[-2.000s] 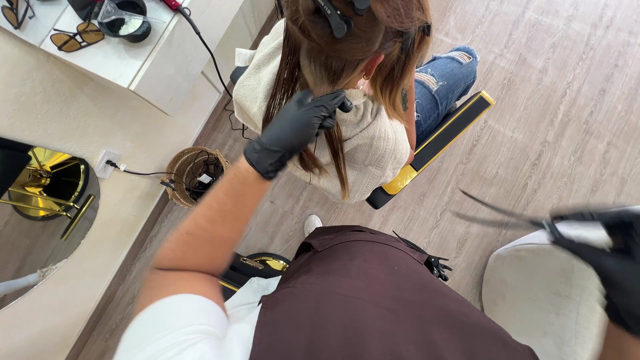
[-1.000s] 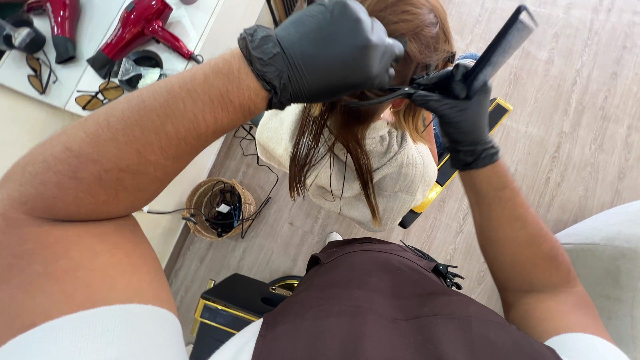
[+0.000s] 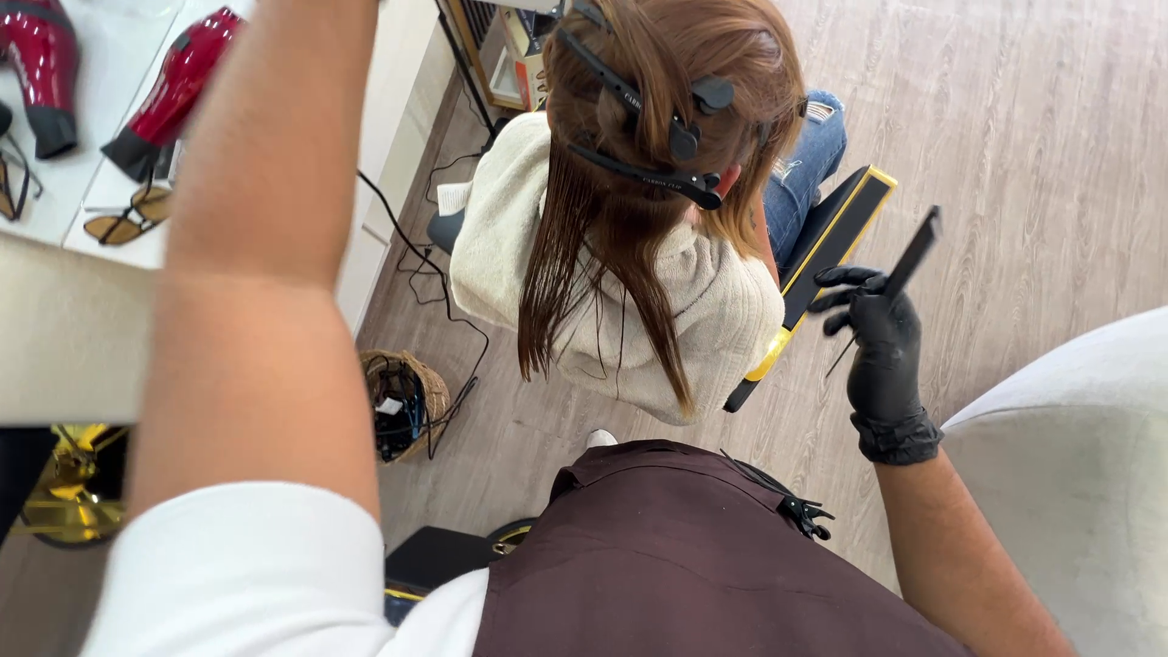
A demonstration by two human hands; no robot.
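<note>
My right hand [image 3: 876,347], in a black glove, holds a black tail comb [image 3: 912,253] to the right of the seated person. The comb's wide part rises above the hand and its thin tail shows below the fingers. My left hand is out of view past the top edge; only the forearm shows. Several black hair clips [image 3: 643,172] hold up sections of the person's brown hair [image 3: 757,50]. Long, damp-looking strands [image 3: 566,265] hang down over a cream towel [image 3: 497,242] on the shoulders.
Red hair dryers [image 3: 187,82] and sunglasses [image 3: 123,224] lie on a white counter at the left. Below it, a wicker basket [image 3: 433,392] holds cables, and a cord [image 3: 447,292] crosses the floor. A black and gold armrest [image 3: 826,255] and a pale chair [image 3: 1077,456] are at the right.
Both hands were at the hair a second ago. My left has since gone up out of view, and my right has moved away to the right with the comb. A clip now sits low across the hair.
</note>
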